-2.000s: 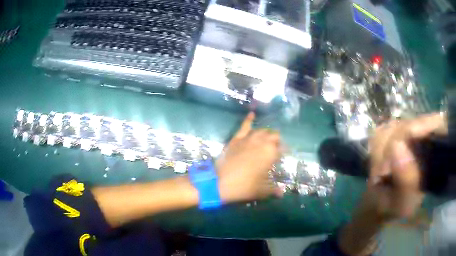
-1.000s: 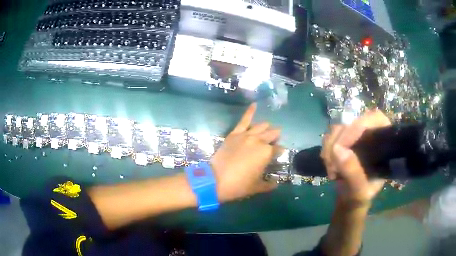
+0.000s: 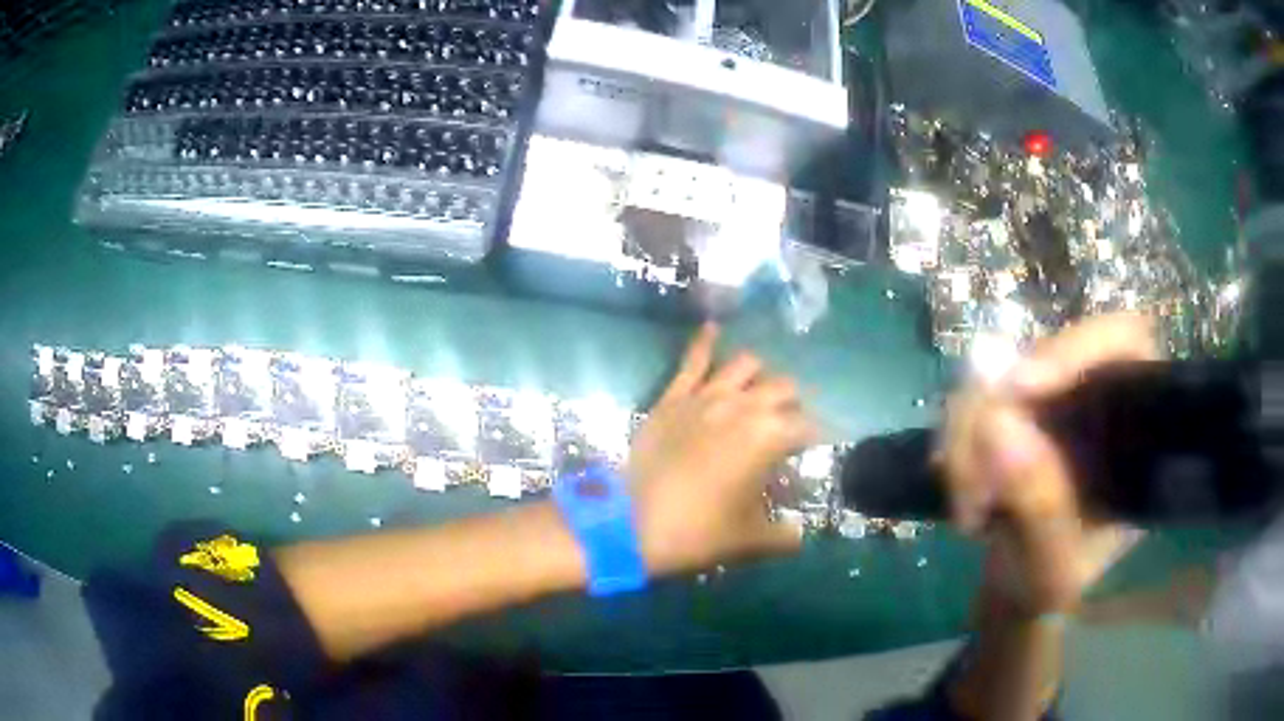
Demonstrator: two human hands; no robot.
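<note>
A long strip of shiny silver circuit boards (image 3: 373, 416) runs left to right across the green bench. My left hand (image 3: 718, 458), with a blue wristband, lies over the strip right of the middle, fingers partly spread; what is under the palm and fingertips is hidden. My right hand (image 3: 1021, 444) is closed round a thick black electric screwdriver (image 3: 1155, 440), held level with its narrower nose pointing left at the strip near my left hand. The tip is blurred, and I cannot tell if it touches a board.
A white-grey screw feeder (image 3: 577, 211) stands behind the strip. Stacked clear blister trays (image 3: 310, 141) with black parts are at back left. A glittering loose board pile (image 3: 1049, 240) lies at right, before a grey box (image 3: 1014, 57). A crumpled clear piece (image 3: 803, 289) lies beside the feeder.
Since a second ago my right hand and the screwdriver have shifted slightly right in view. The whole view has shifted a little, so the bench things sit lower and further right. My left hand stays over the strip.
</note>
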